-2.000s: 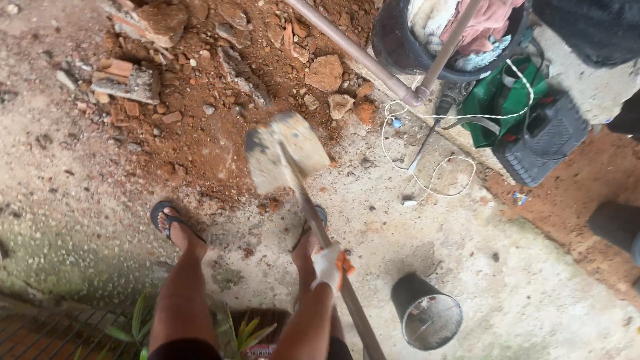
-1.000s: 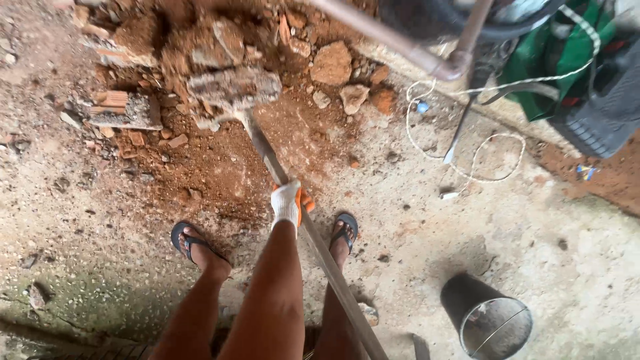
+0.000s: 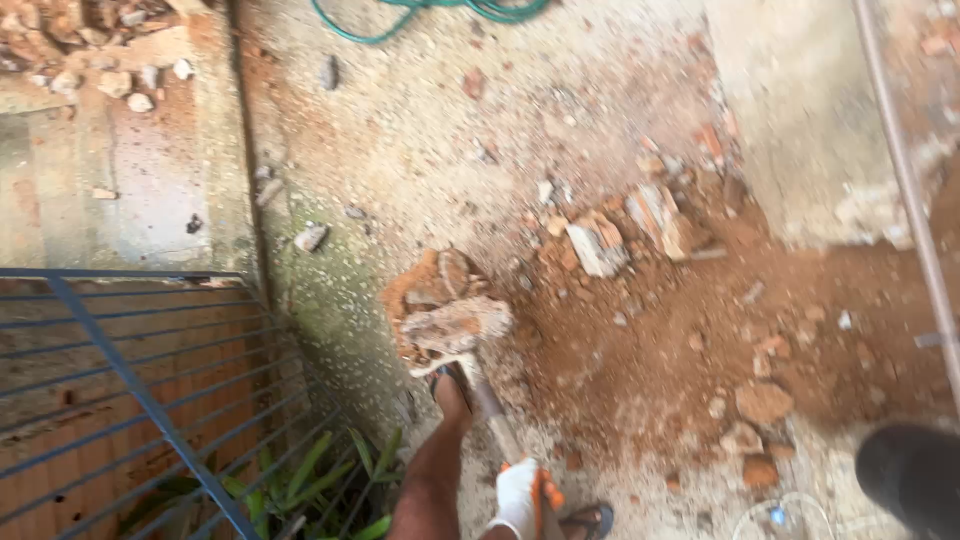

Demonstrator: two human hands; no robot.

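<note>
A shovel (image 3: 491, 401) reaches up from the bottom edge, its blade heaped with reddish soil and a rough chunk of broken masonry (image 3: 459, 324). My left hand (image 3: 521, 491), in a white glove with orange on the fingers, is closed around the wooden handle at the bottom centre. The loaded blade hangs above my sandalled foot (image 3: 442, 379), partly hiding it. The lower end of the handle and my right hand are outside the view. To the right of the blade lies a pile of reddish soil (image 3: 660, 352) with broken brick pieces (image 3: 598, 244).
A blue metal railing (image 3: 127, 367) with green plants (image 3: 307, 472) stands at lower left. Rubble (image 3: 116, 82) lies at upper left beyond a ledge. A green hose (image 3: 420, 9) is at the top, a pole (image 3: 911, 180) and a dark bucket-like object (image 3: 911, 476) at right.
The shovel blade, bare in the oldest frame, went into the rubble pile and now carries soil and a chunk away from it, towards the railing side. The view has swung left.
</note>
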